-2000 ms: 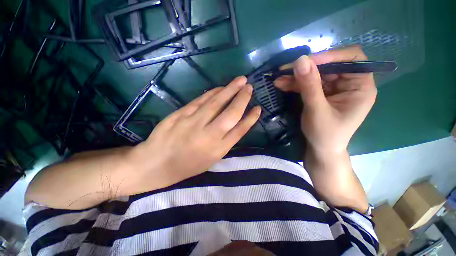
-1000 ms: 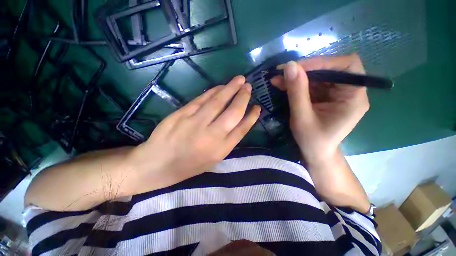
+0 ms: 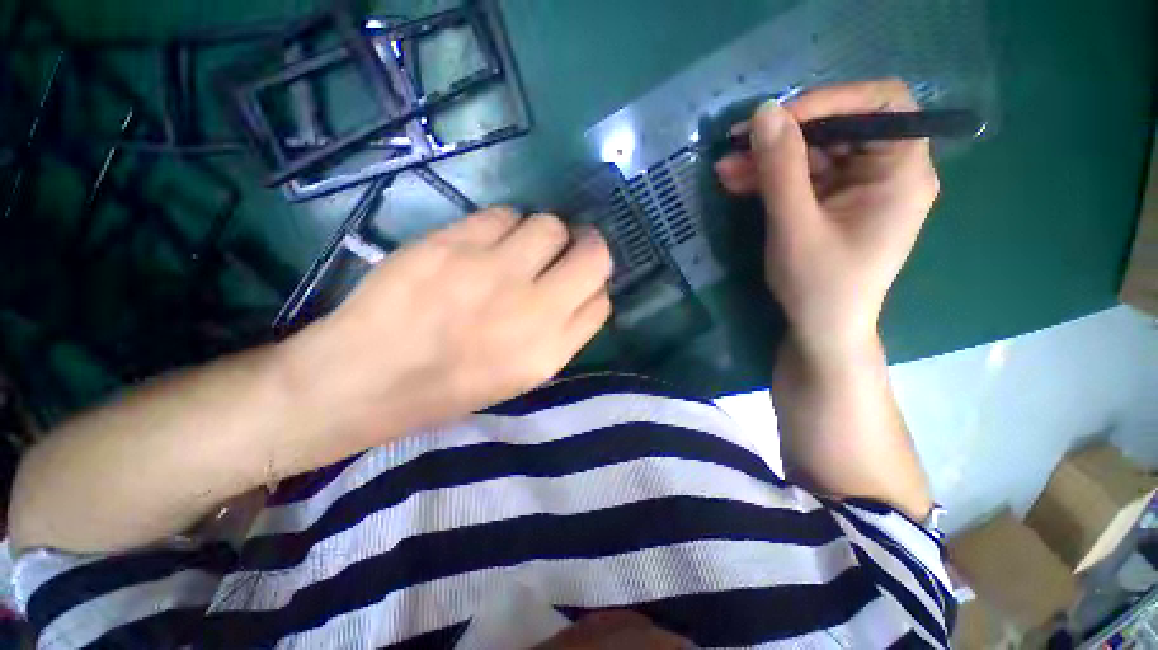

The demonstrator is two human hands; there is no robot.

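Observation:
My right hand holds dark tweezers like a pen, their tip over the clear sheet near its rows of marks. The clear backing sheet runs from the middle to the upper right, with rows of small dark strips and a bright glare spot. My left hand lies with bent fingers at the left edge of a black plastic frame. The frame is blurred and partly hidden by the fingers. Whether the fingers grip it or only press on it is hard to tell.
A pile of loose black frames lies on the dark green surface at the upper left. One frame lies partly under my left hand. Cardboard boxes stand below at the right. My striped top is close to the bench edge.
My left fingers have bent and drawn back left. My right hand and tweezers have moved up, away from the frame. More dark strips show between the hands. The whole view has shifted slightly.

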